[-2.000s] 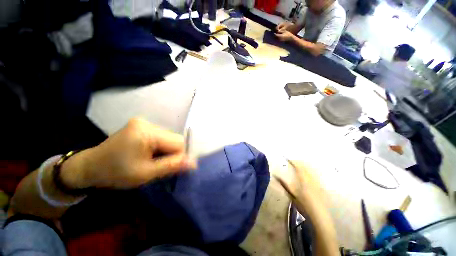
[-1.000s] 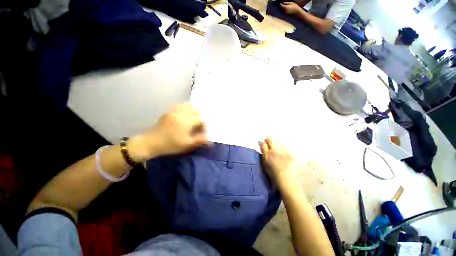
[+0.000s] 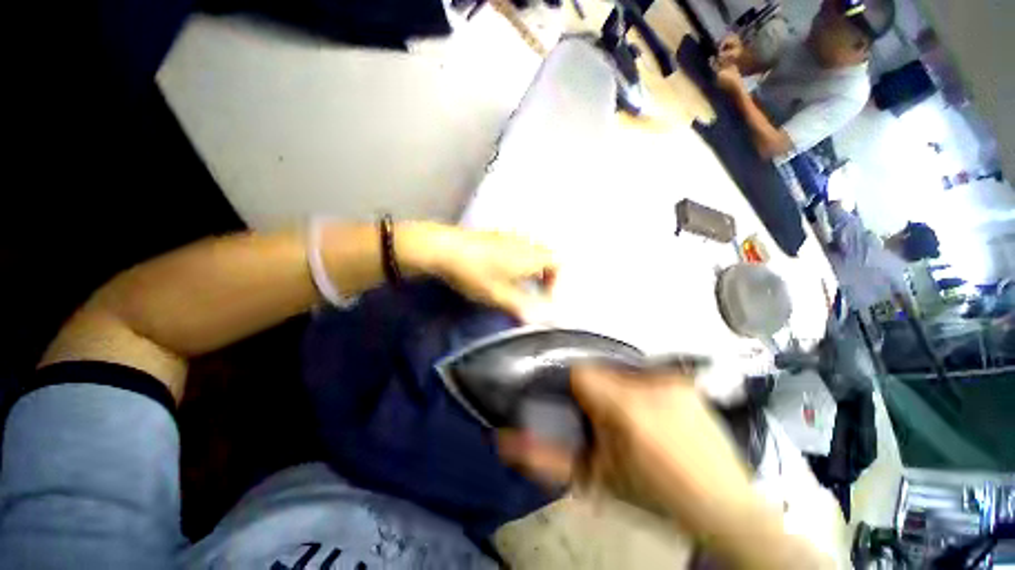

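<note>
The navy trousers (image 3: 390, 384) lie over the near end of the white padded board (image 3: 568, 134). My right hand (image 3: 623, 434) is closed round the handle of the steam iron (image 3: 523, 362), blurred. The iron's silver pointed tip faces left, over the trousers; whether it touches the cloth I cannot tell. My left hand (image 3: 495, 267) is at the upper edge of the trousers, just beyond the iron, with fingers bent; whether it grips the cloth is unclear.
A weight block (image 3: 705, 220), a small box (image 3: 754, 249) and a round grey lid (image 3: 754, 300) sit on the worktable (image 3: 323, 134). A white plastic box (image 3: 799, 410) and dark cloth (image 3: 851, 440) lie at right. A second iron (image 3: 623, 67) stands at the far side. A person (image 3: 818, 84) works opposite.
My right hand has left the trousers' edge and now holds the iron over them. My left hand has moved right along the upper edge. The view has tilted.
</note>
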